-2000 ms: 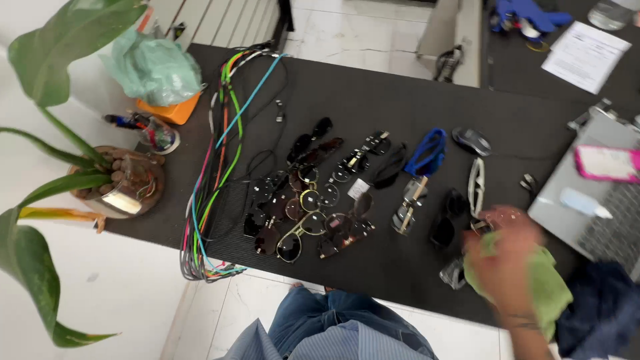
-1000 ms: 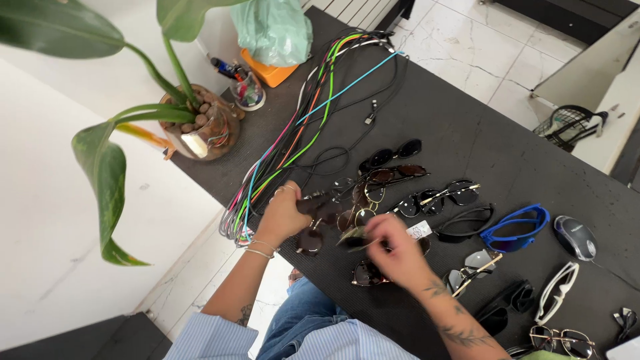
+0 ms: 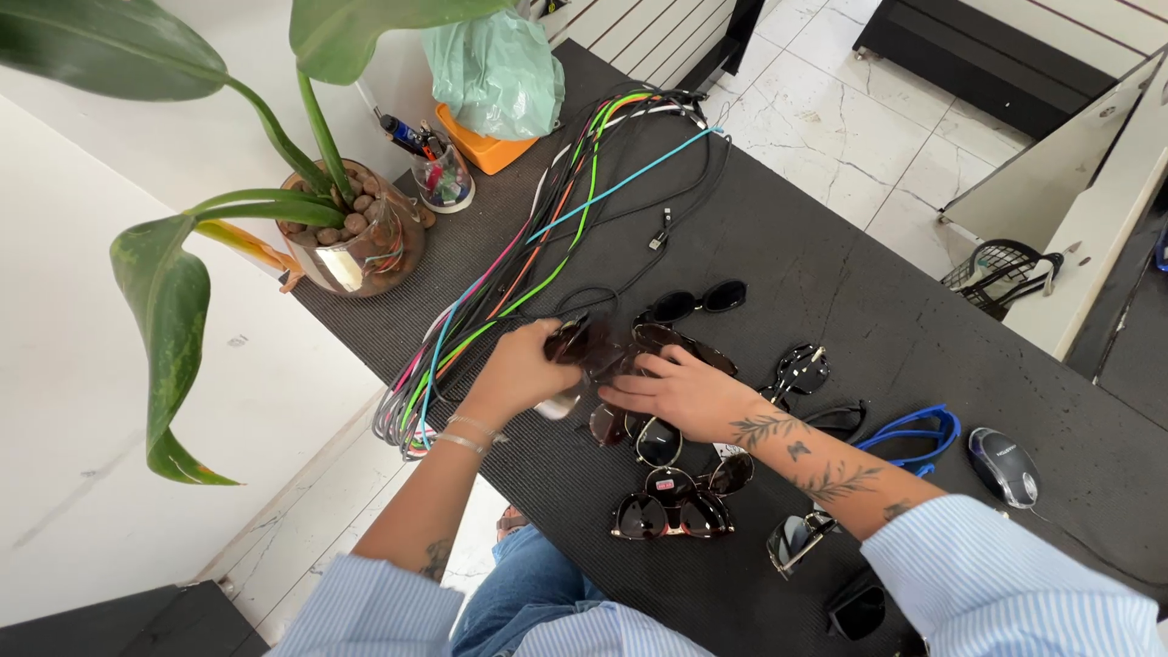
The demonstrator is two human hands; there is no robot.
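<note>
My left hand (image 3: 525,370) is closed around a pair of dark sunglasses (image 3: 570,339), beside the bundle of coloured cables (image 3: 511,283). Just right of it my right hand (image 3: 671,392) reaches over the sunglasses group with spread fingers; blur hides whether it grips any. Round-lensed sunglasses (image 3: 659,442) lie below its palm, and brown-lensed sunglasses (image 3: 684,347) lie above its fingers. Black oval sunglasses (image 3: 698,301) rest farther back. Nearer my body are sunglasses with red trim (image 3: 673,517). Folded black glasses (image 3: 801,370) and blue-framed glasses (image 3: 912,438) lie to the right.
A potted plant in a glass bowl (image 3: 356,233), a pen cup (image 3: 444,173) and an orange tray (image 3: 488,146) under a green plastic bag (image 3: 493,73) stand at the back left. A computer mouse (image 3: 1004,467) lies right, beyond my right forearm. The black table (image 3: 821,246) has cables along its left end.
My right hand was at the green cloth on the right two seconds ago and is now among the sunglasses. My left hand has come into view and holds sunglasses. The view has swung left.
</note>
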